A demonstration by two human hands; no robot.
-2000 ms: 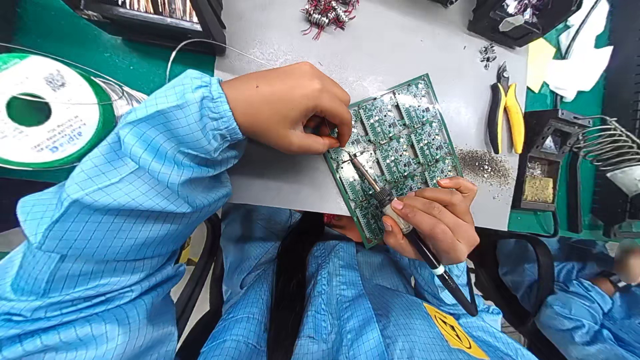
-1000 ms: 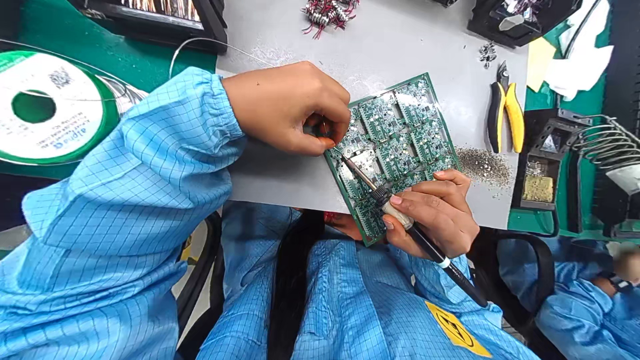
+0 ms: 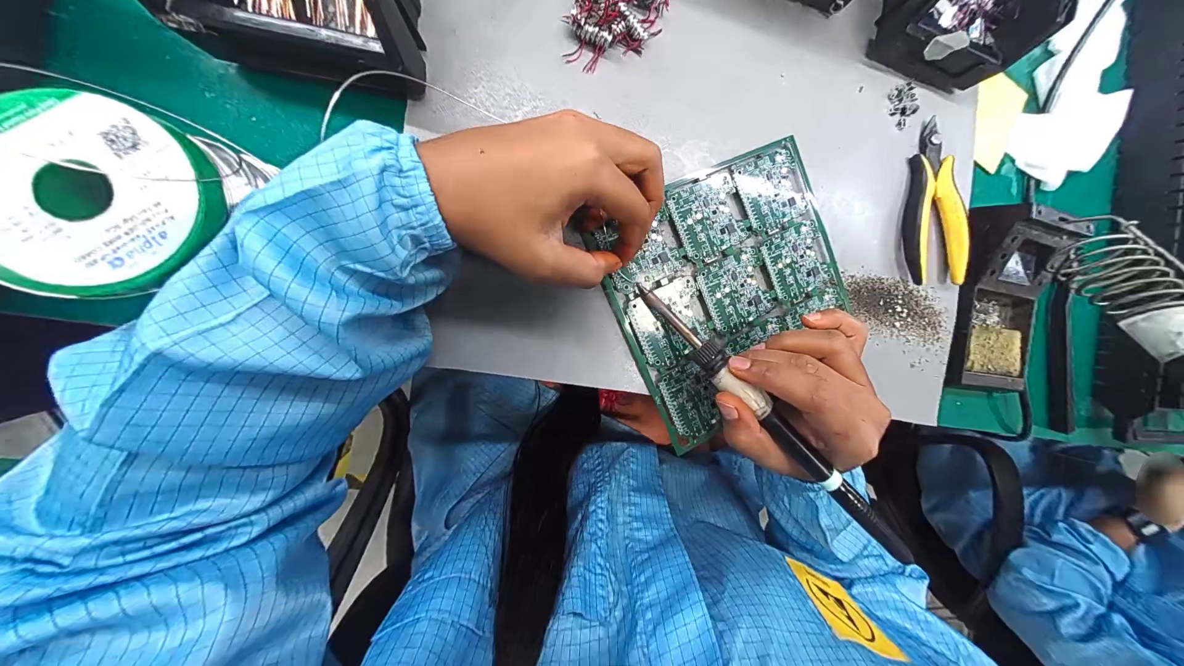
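Note:
A green panel of several circuit boards (image 3: 740, 240) lies tilted over the near edge of the grey work surface. My left hand (image 3: 555, 199) is above its upper left edge, thumb and finger pinched on thin solder wire (image 3: 365, 79), which loops in from the left. In my right hand (image 3: 814, 398) is a soldering iron (image 3: 740, 388), held like a pen at the panel's lower right. The iron's tip is at the panel's left part, just below my left fingertips; whether it touches the panel cannot be told. My left fingers hide part of the wire.
A solder spool (image 3: 120, 194) is at left. Black bins (image 3: 305, 42) line the back, near red-leaded components (image 3: 612, 28). Yellow-black cutters (image 3: 934, 217), small clippings (image 3: 895, 310), a sponge tray (image 3: 994, 350) and a coiled iron stand (image 3: 1128, 268) are at right. Another person's sleeve (image 3: 1054, 573) shows lower right.
The rear of the soldering iron has swung slightly right, while its tip stays by the same part of the panel. My left hand and the panel have hardly moved.

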